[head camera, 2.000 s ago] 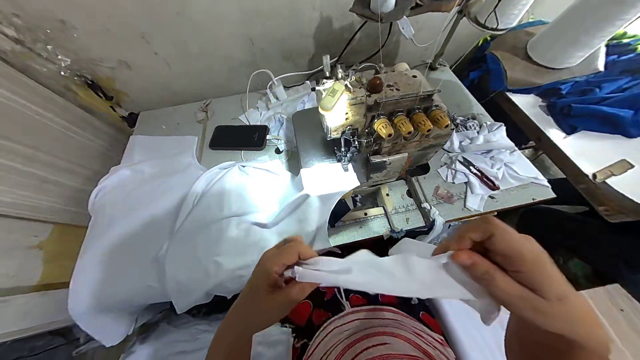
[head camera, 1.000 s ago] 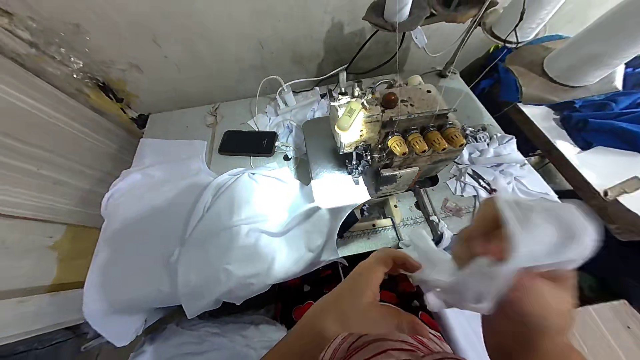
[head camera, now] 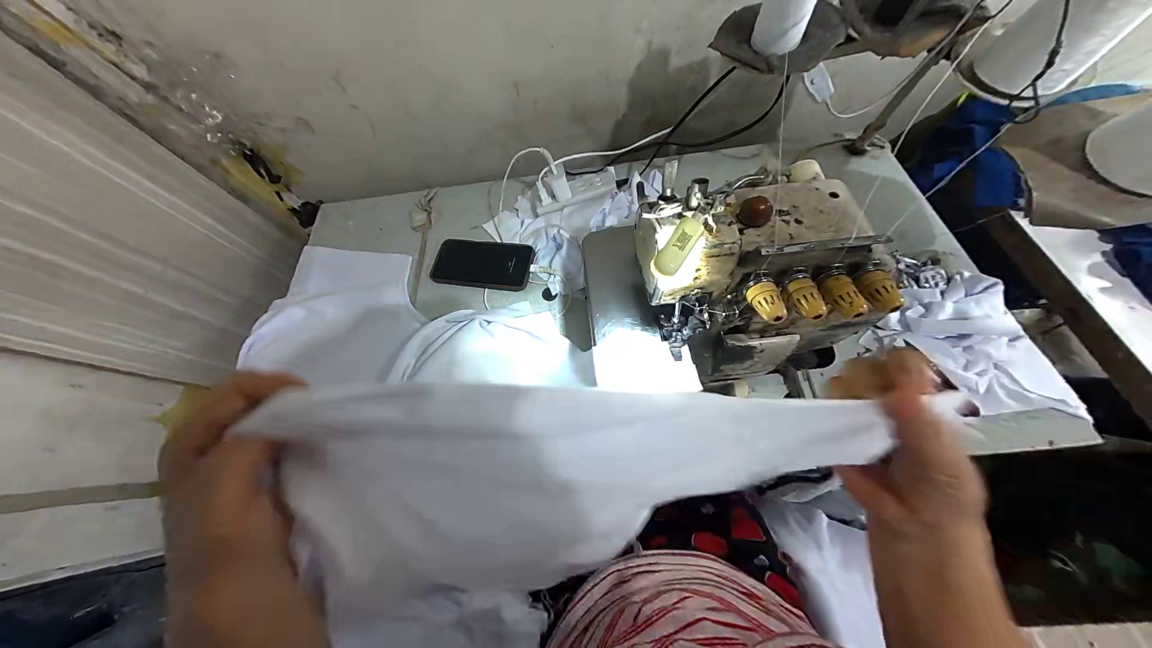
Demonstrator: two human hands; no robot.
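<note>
A white fabric piece (head camera: 504, 468) is stretched between my hands, in front of the table's near edge. My left hand (head camera: 229, 441) grips its left end and my right hand (head camera: 909, 432) grips its right end; both are motion-blurred. Beyond the cloth stands an overlock sewing machine (head camera: 801, 225) with several yellow tension knobs, its lamp lighting the needle area. Another white cloth (head camera: 346, 301) lies on the table to the left, and part of it is hidden behind the held piece. White fabric also lies under the machine's lit needle area.
A black smartphone (head camera: 482, 265) with a white cable lies left of the machine. Crumpled white scraps (head camera: 976, 333) lie on the right, with a tool partly hidden behind my right hand. Thread cones (head camera: 783, 25) stand above. A wall borders the table's back.
My hands have moved far apart, the left one to the left. The white fabric, bunched near my right hand one second ago, is now spread wide between them.
</note>
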